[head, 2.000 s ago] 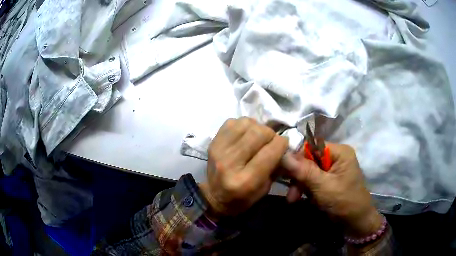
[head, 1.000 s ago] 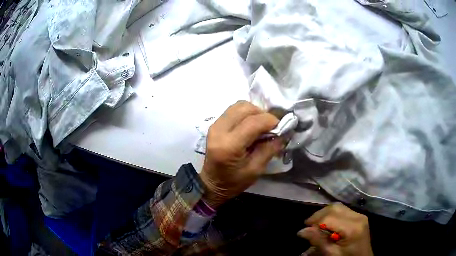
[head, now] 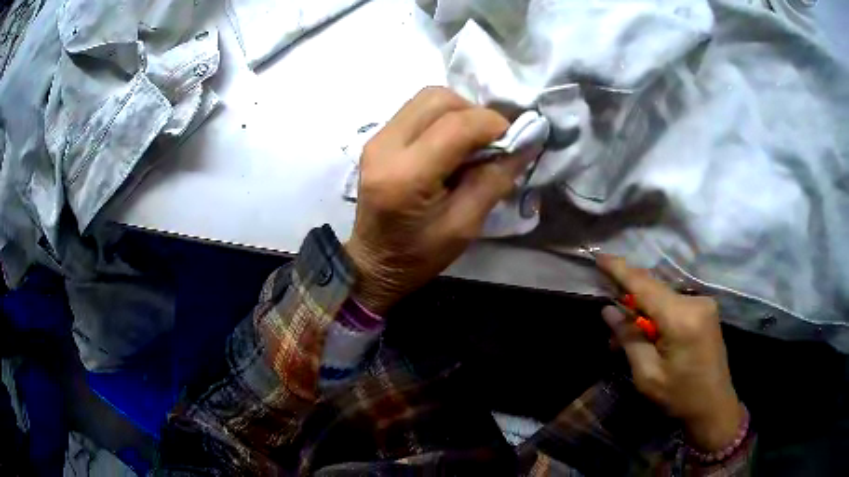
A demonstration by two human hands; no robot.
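Note:
A pale grey-white jacket (head: 745, 205) lies spread and rumpled at the right. My left hand (head: 424, 191) pinches a folded edge of its cloth between thumb and fingers, a little right of the middle. My right hand (head: 684, 354) is lower right, at the table's near edge, with thread snips (head: 640, 319) held in the palm. Their orange-red handles show; the blades are mostly hidden. Its index finger points toward the jacket's hem near small bright specks. A stitched hem with a dark metal snap runs along the jacket's near edge at the right.
A heap of similar pale garments (head: 102, 130) lies at the left and hangs over the edge of the white table (head: 279, 158). Another folded pale piece (head: 279, 23) lies at the top. Blue material (head: 140, 401) is below the table at lower left.
My right hand with the snips moved away from my left hand, down to the near edge, then slightly up toward the hem. My left hand keeps its pinch. The view has shifted, raising the table in the picture.

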